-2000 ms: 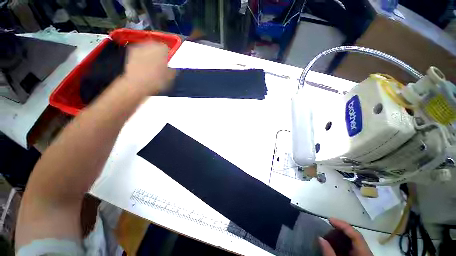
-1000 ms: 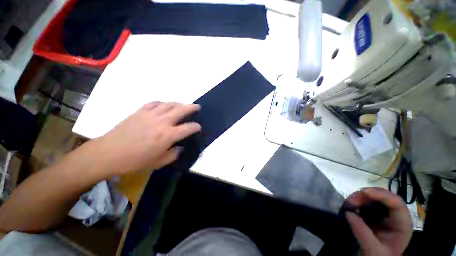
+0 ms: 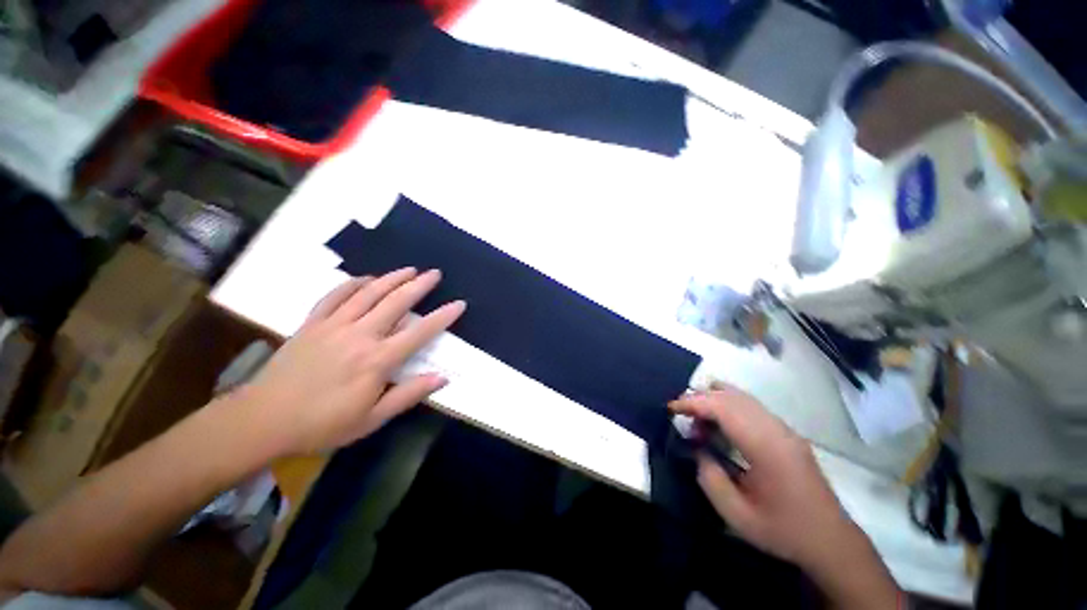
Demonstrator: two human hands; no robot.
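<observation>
A long black cut panel (image 3: 536, 304) lies flat and slanted on the white table, its notched end at the upper left. My left hand (image 3: 352, 358) rests flat with fingers spread on the panel's lower left edge. My right hand (image 3: 745, 465) is at the panel's right end, fingers curled around a small dark tool, possibly thread snips, mostly hidden in the fist. Dark fabric hangs over the table edge beside my right hand. The grey patch is not visible now.
The sewing machine head (image 3: 942, 226) stands at the right, its needle area behind my right hand. A red basket (image 3: 256, 125) with black pieces is at the upper left; a black strip (image 3: 548, 95) trails from it. Black-handled scissors (image 3: 942, 495) lie at the right.
The panel in front of me now lies slanted down to the right, notched end at upper left. My right hand has moved left and up to its right end. The grey patch has gone from sight.
</observation>
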